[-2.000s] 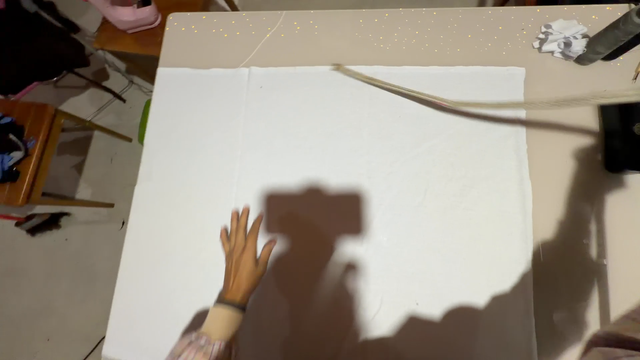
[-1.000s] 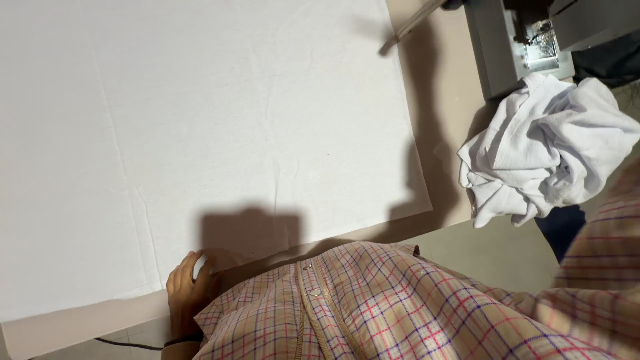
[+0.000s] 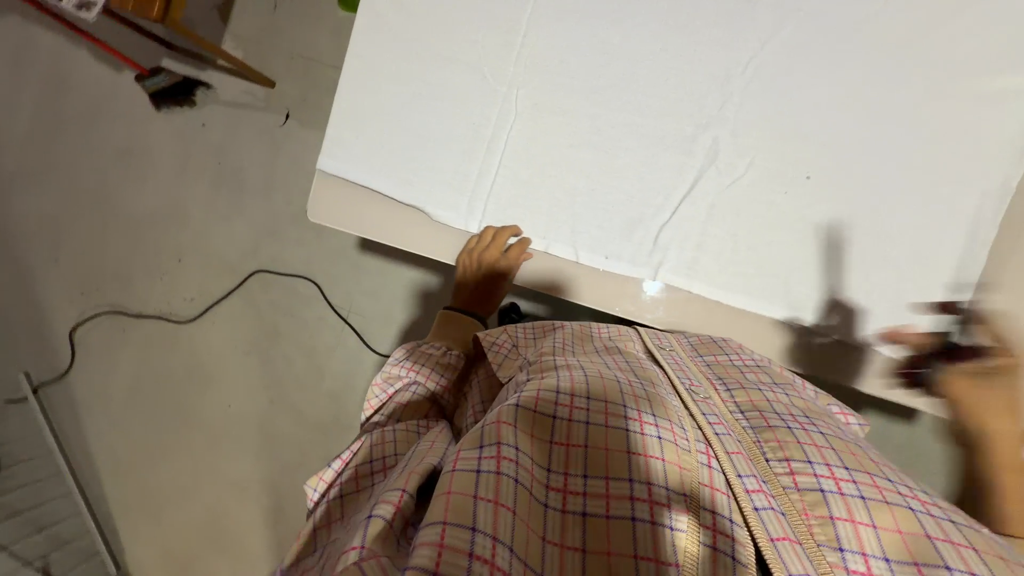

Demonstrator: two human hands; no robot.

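Observation:
A white cloth [image 3: 608,120] lies over the pale tabletop, with some creases in it. At the cloth's near edge is my left hand [image 3: 492,260], its fingers bent over the hem; whether they pinch the cloth does not show. My right hand [image 3: 960,376], blurred at the right edge of the view, is around dark-handled scissors [image 3: 944,360] near the cloth's lower right part. The scissors' blades are too blurred to tell how far apart they are. Their shadow falls on the cloth to the left.
The table's bare front edge [image 3: 384,216] runs slantwise in front of my checked shirt. A black cable [image 3: 192,320] curves over the floor at the left. A brush head [image 3: 172,88] with a red handle lies near a wooden stool leg [image 3: 232,64] at the upper left.
The view has swung left from one second ago. My right hand, unseen then, is now in view with the scissors. My left hand has moved from the middle of the cloth to its near edge since two seconds ago.

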